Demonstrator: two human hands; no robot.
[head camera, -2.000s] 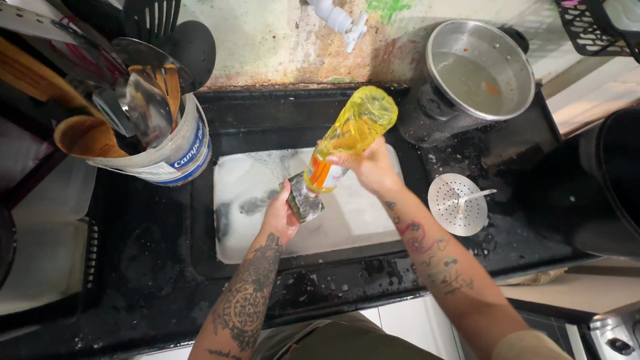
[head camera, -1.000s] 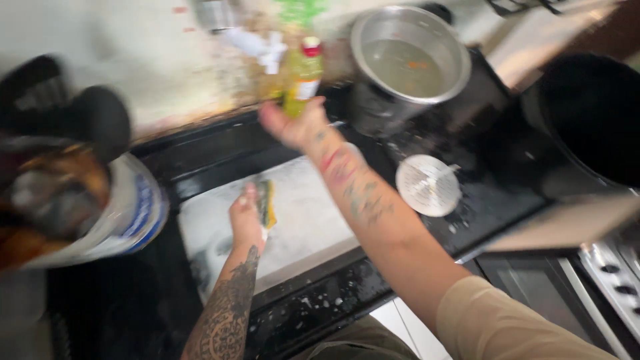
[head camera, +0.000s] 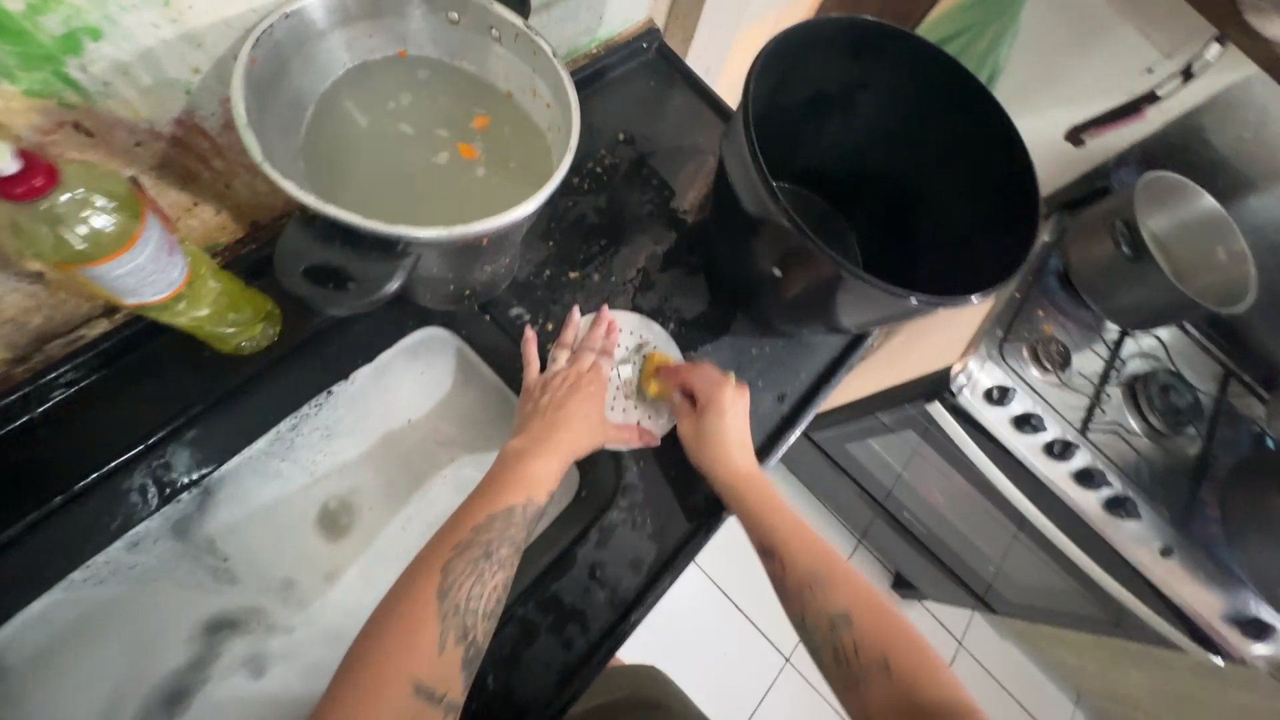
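On the black counter right of the sink lies a round perforated metal strainer disc (head camera: 630, 340). My left hand (head camera: 570, 395) rests flat on its left side, fingers spread. My right hand (head camera: 712, 405) grips a yellow sponge (head camera: 655, 375) pressed against the disc's right side; fingers hide part of the sponge. A plastic bottle of yellow-green liquid (head camera: 130, 250) with a red cap stands behind the sink at the left. Left of my hands is the sink basin (head camera: 420, 400), wet and whitish inside.
Behind my hands is a large metal pot (head camera: 560, 130) of cloudy water with orange bits. A tall black bin-like container (head camera: 790, 260) stands at the counter's right. Further right is a stove (head camera: 1080, 440) with a small metal pot (head camera: 1110, 260) on it.
My right hand has let go of the bottle, now behind the sink, and holds the sponge my left hand appeared to hold. Both hands have moved to the disc. The view has swung right.
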